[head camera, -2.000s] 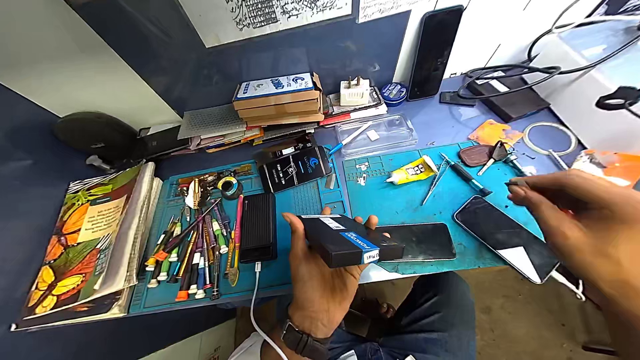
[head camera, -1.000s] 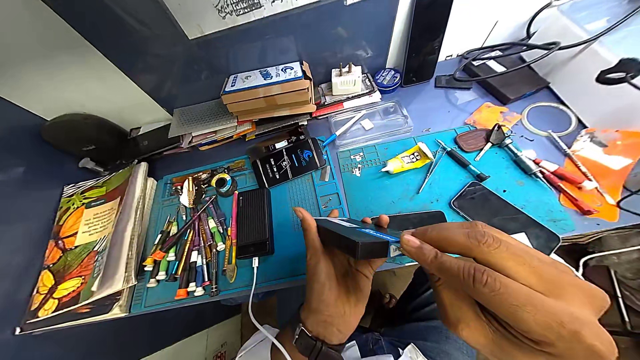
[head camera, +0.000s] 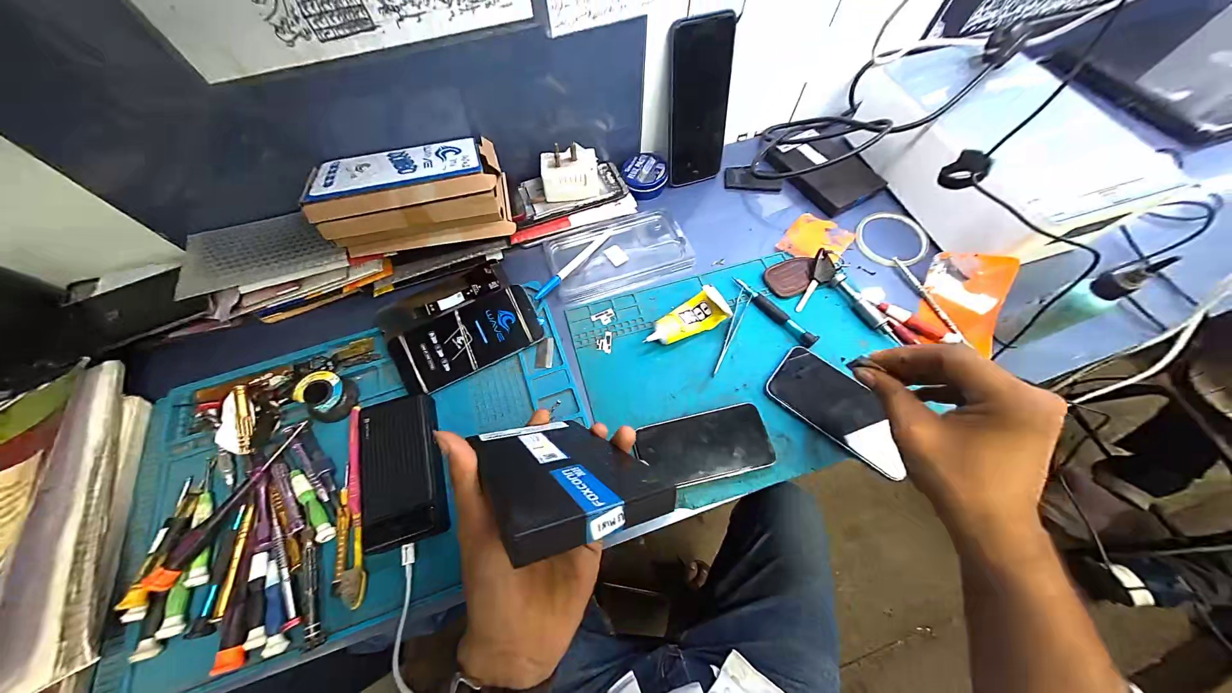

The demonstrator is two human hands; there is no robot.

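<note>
My left hand (head camera: 525,597) holds a black Foxconn box (head camera: 568,486) with a blue band and a white label, tilted over the mat's front edge. My right hand (head camera: 962,423) pinches a tiny dark piece, too small to name, between thumb and index finger. Beneath those fingertips lies a smartphone (head camera: 828,399) with a white patch at its lower end. Another smartphone (head camera: 707,445) rests dark-screened just right of the box. A yellow glue tube (head camera: 689,316), tweezers (head camera: 731,332) and a dark-handled tool (head camera: 775,313) lie on the teal work mat (head camera: 626,385).
Several screwdrivers (head camera: 260,568) and a black power bank (head camera: 397,472) with a white cable are at left. Behind stand stacked cardboard boxes (head camera: 414,197), a clear plastic tray (head camera: 621,255) and an upright phone (head camera: 701,96). Black cables (head camera: 1039,217) hang at right. A person's foot (head camera: 1136,582) shows on the floor.
My right hand, which was at the box's label end one second ago, has moved right, away from the box. The box has stayed in my left hand.
</note>
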